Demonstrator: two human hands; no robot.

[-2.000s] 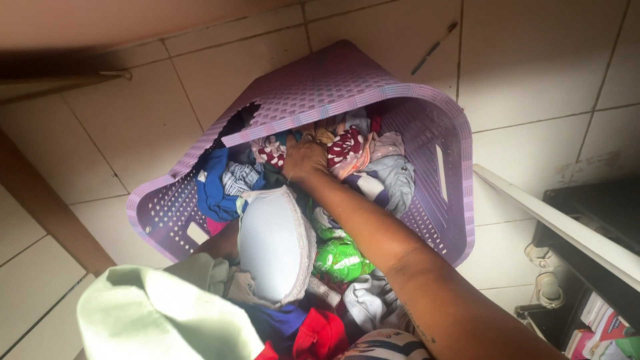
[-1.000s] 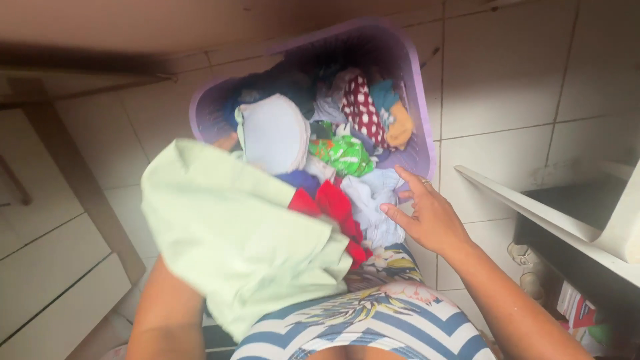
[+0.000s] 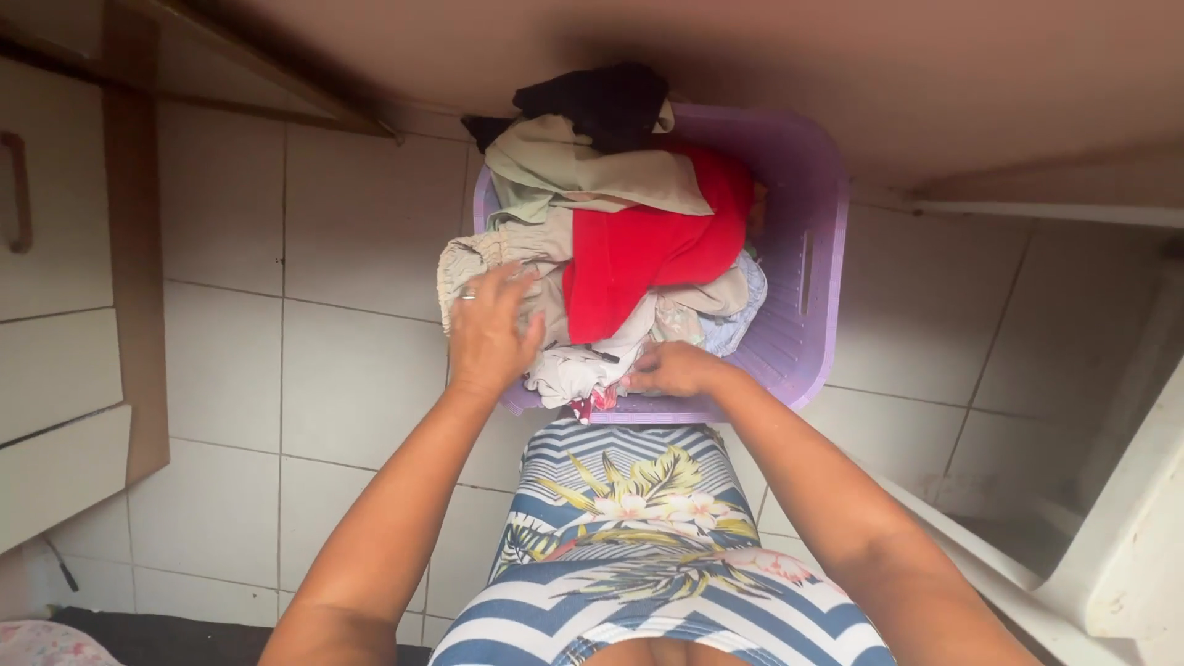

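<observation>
A purple plastic laundry basket (image 3: 814, 268) full of clothes stands upright on the floor before me. My left hand (image 3: 493, 328), with a ring on it, lies over a beige garment with a gathered edge (image 3: 467, 264) at the basket's left side, fingers spread. At the near rim, my right hand (image 3: 675, 368) touches a whitish garment (image 3: 578, 370); its fingertips are partly hidden, so its grip is unclear. A red cloth (image 3: 638, 254) lies across the middle of the heap. Behind it are a pale green garment (image 3: 610, 176) and a black one (image 3: 601, 102) that hangs over the far rim.
White drawers (image 3: 55, 370) stand at the left. On the right is a white frame or furniture edge (image 3: 1110, 499). A brownish surface (image 3: 832, 65) spans the top of the view above the tiled floor (image 3: 361, 370). Dark cloth (image 3: 185, 638) lies at the lower left.
The basket, tipped on its side two seconds ago, now stands upright. The red and pale green cloths, which were at its near side, lie on top of the heap. Both hands are at the clothes.
</observation>
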